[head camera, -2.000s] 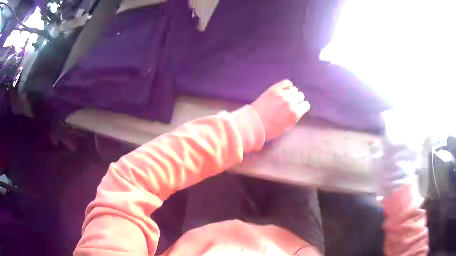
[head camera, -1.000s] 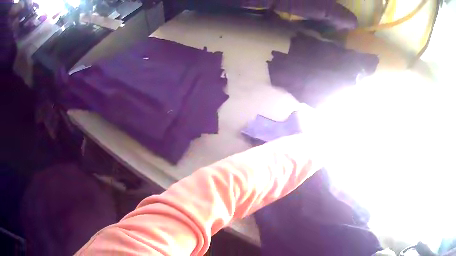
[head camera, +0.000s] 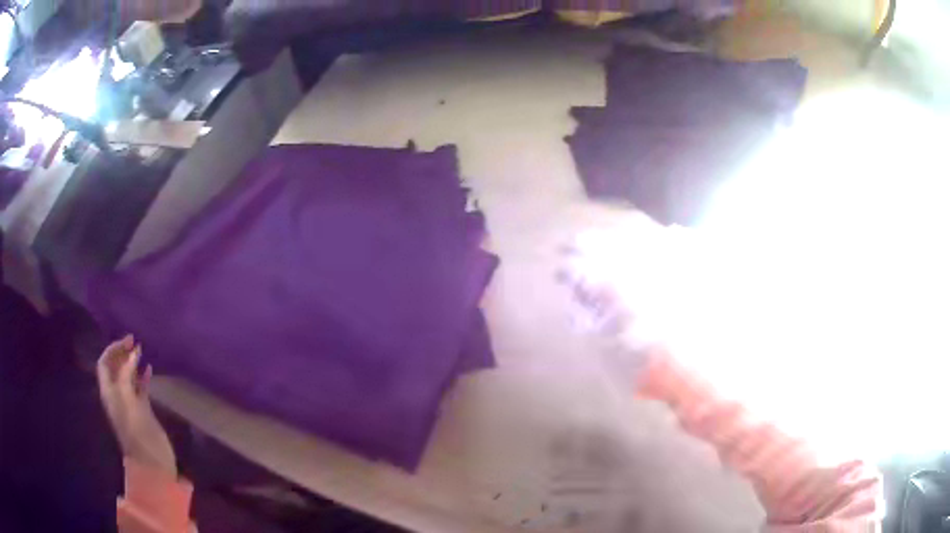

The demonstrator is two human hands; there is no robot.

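A pile of dark purple garment panels point(head camera: 344, 260) lies on the left part of the pale table point(head camera: 521, 448), with uneven stepped edges on its right side. Its top panel is broad and mostly smooth. My left hand point(head camera: 127, 380) is bare, beside the pile's lower left edge, with fingers apart and slightly curled; nothing shows in it. My right hand point(head camera: 594, 292) is over the middle right of the table. It looks pale lilac and is blurred in glare, so its fingers and anything in them cannot be made out.
Smaller dark purple cut pieces point(head camera: 677, 130) lie at the far right of the table. Dark cloth lies along the far edge. Strong glare hides the right side. Cluttered items and boards stand at the far left. The table's front edge curves below the pile.
My left hand has come into view at the pile's left edge. The dark cloth at the table's front right is gone from there. The pile's top looks broader and smoother. My right hand now shows, blurred.
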